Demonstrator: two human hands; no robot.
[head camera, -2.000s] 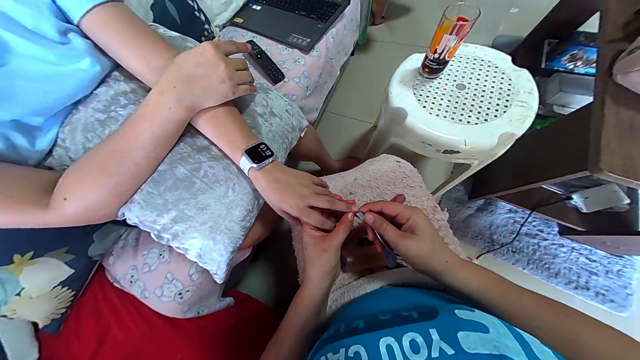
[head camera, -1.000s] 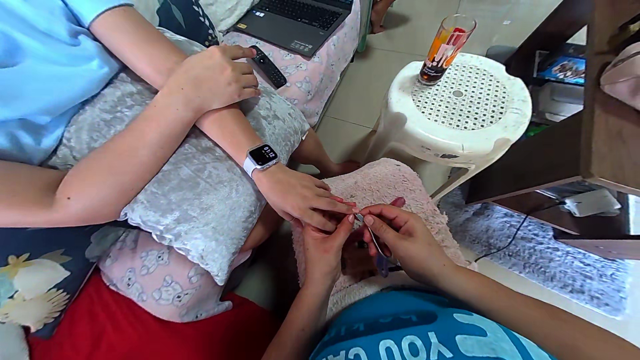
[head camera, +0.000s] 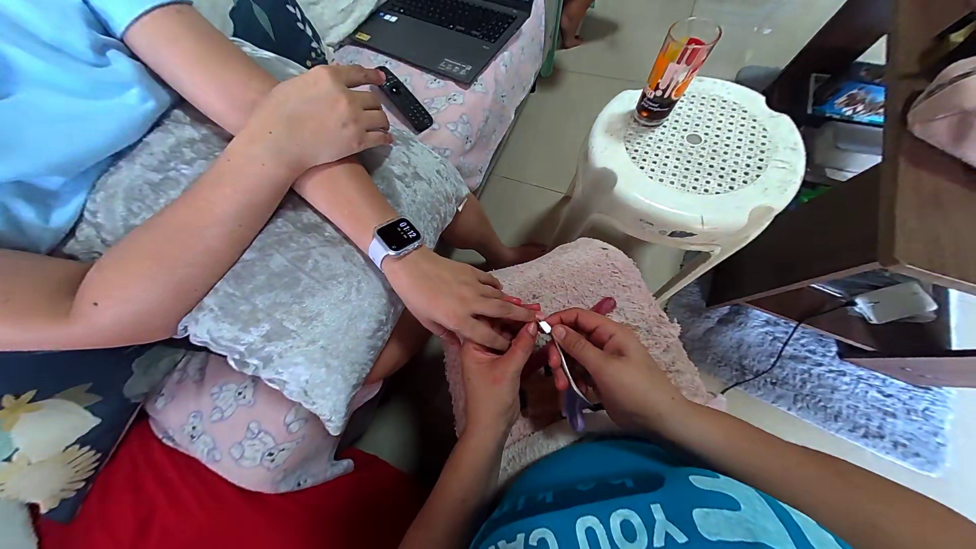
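The other person's hand (head camera: 450, 293), with red nails and a smartwatch (head camera: 398, 235) at the wrist, reaches over a pink towel (head camera: 587, 267). My left hand (head camera: 496, 374) holds that person's fingers from below, thumb on top near a fingertip. Between the thumb and fingers of my right hand (head camera: 610, 358) is a thin metal nail tool (head camera: 570, 370), its bright end at the same fingertip. Purple handles (head camera: 573, 409) of some implement show beneath my right hand; the rest of it is hidden.
A grey velvet cushion (head camera: 290, 305) lies under the person's crossed arms. A printed glass (head camera: 675, 72) stands on a white plastic stool (head camera: 694, 191). A remote (head camera: 406, 99) and a laptop (head camera: 450, 30) are at the top. Dark wooden shelving (head camera: 808, 236) stands at the right.
The thin metal tool in my right hand has tilted, so more of its length shows. Both my hands stay at the person's fingertips. The other person's arms have barely moved.
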